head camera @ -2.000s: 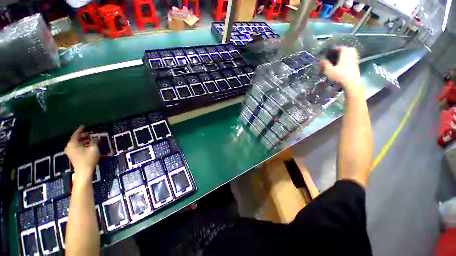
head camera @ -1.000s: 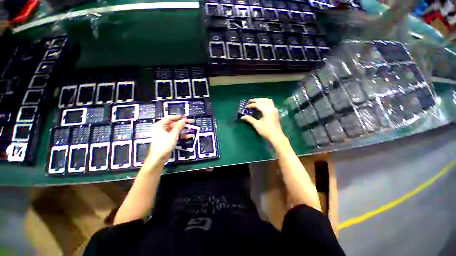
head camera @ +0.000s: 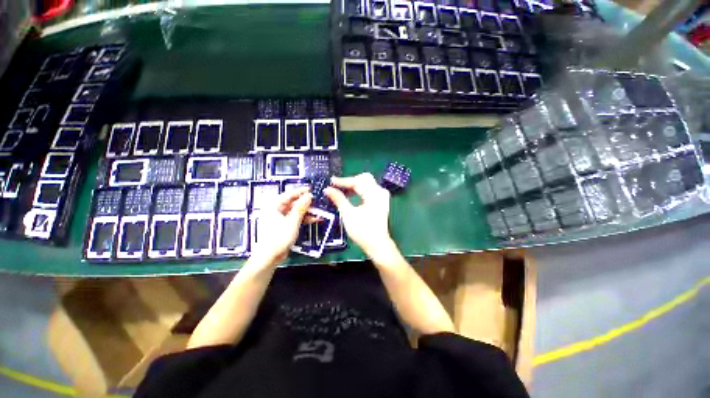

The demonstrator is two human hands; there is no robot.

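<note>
My left hand [head camera: 280, 225] holds a black phone housing [head camera: 318, 233] by its edge, tilted over the right end of the working tray, its white screen frame towards me. My right hand [head camera: 364, 211] pinches a small dark keypad [head camera: 320, 185] at the housing's upper end; the fingers partly hide where the two meet. A small pile of keypads [head camera: 396, 176] lies on the green bench right of my right hand. The working tray [head camera: 237, 140] holds rows of housings, several with dotted keys, and has a gap in its back row.
A left tray [head camera: 39, 116] holds irregularly lying housings. Stacked trays of housings [head camera: 436, 101] stand behind at the upper right. A plastic-wrapped keypad stack [head camera: 576, 155] stands at the right bench edge. Open cardboard boxes [head camera: 479, 303] are below the bench edge.
My right hand has come from the wrapped stack to the bench, set down the keypad pile and moved left to the housing. My left hand has brought the housing up to meet it.
</note>
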